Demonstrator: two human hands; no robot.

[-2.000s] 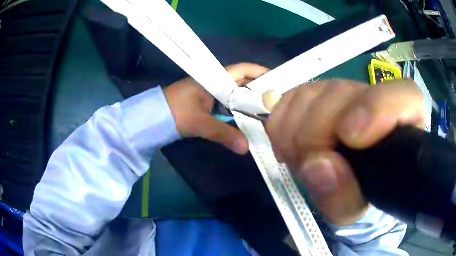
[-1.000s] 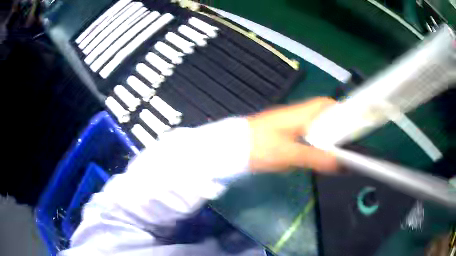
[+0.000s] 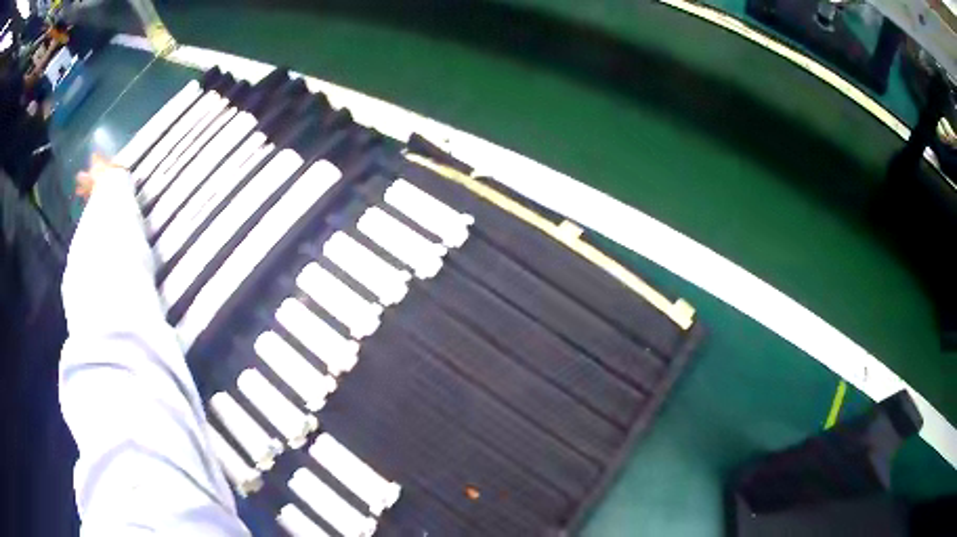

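My left hand (image 3: 98, 176) is small and blurred at the far left, beyond the ends of the long white arms (image 3: 241, 252) that lie in a row on the black ribbed tray. I cannot tell whether it holds anything. My sleeve (image 3: 136, 388) runs up the left side and hides part of the tray's left edge. Short white hub tubes (image 3: 344, 344) lie side by side in a slanting row on the tray, with a few more at the bottom. My right hand is not in view. The three-armed assembly is not seen.
The black ribbed tray (image 3: 504, 346) has a yellow strip (image 3: 567, 236) along its far edge. A white edge strip (image 3: 640, 226) runs behind it, beside a green surface (image 3: 630, 115). Part of the black jig (image 3: 819, 477) stands at the lower right.
The view has turned left over the tray. My left hand has moved from the white assembly to the tray's far left end. The assembly has left view; my right hand, seen earlier with the screwdriver, is out of view.
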